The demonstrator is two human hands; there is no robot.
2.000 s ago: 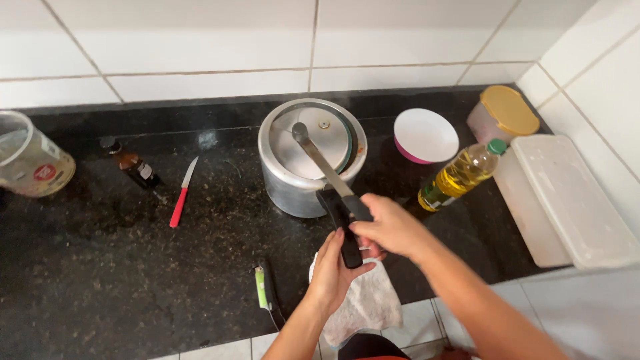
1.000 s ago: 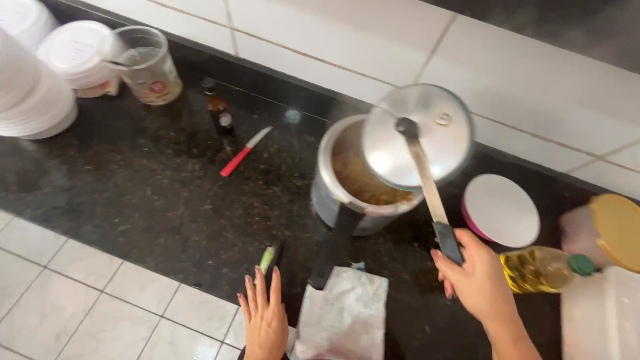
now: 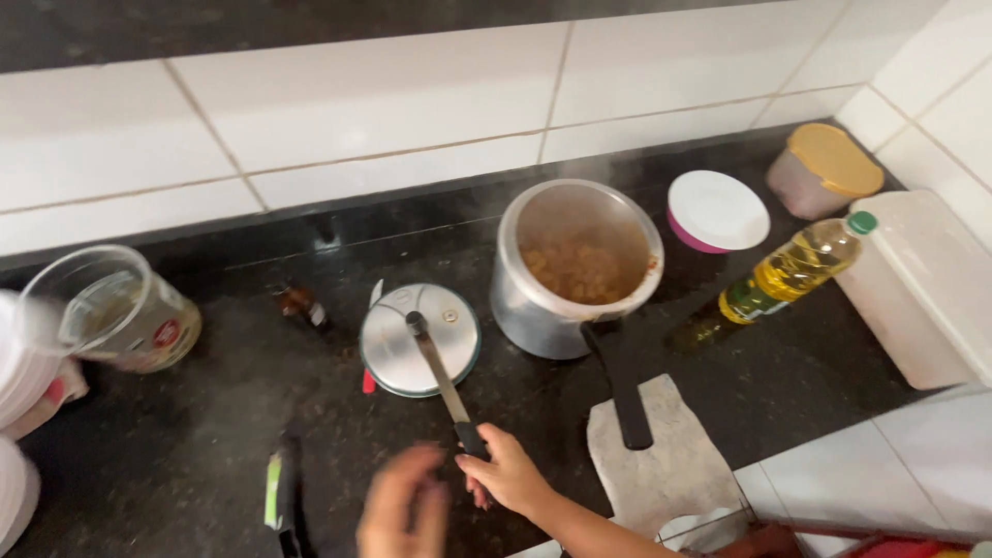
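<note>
My right hand [image 3: 504,469] grips the black handle end of the pressure cooker lid [image 3: 418,341], whose round metal disc is over the red-handled knife [image 3: 369,380] on the counter. Blurred, with curled fingers, my left hand [image 3: 407,504] is just left of it, near the lid's handle; whether it touches anything I cannot tell. The uncovered aluminium pressure cooker [image 3: 542,325] stands right of the lid, with steaming brownish food [image 3: 577,267] inside. Its black handle [image 3: 629,411] points toward me above a light cloth [image 3: 666,473]. A black and green utensil [image 3: 275,492] lies at the left.
A clear plastic measuring cup [image 3: 124,310], stacked white containers [image 3: 15,364] and a small dark bottle [image 3: 298,304] are at the left. At the right stand a white and pink bowl [image 3: 719,211], an oil bottle [image 3: 798,267], a yellow-lidded container [image 3: 825,170] and a large white box [image 3: 914,287].
The lid has come off the cooker and moved left to the knife, still in my right hand. My left hand, beside the green utensil a second ago, is now near the lid's handle.
</note>
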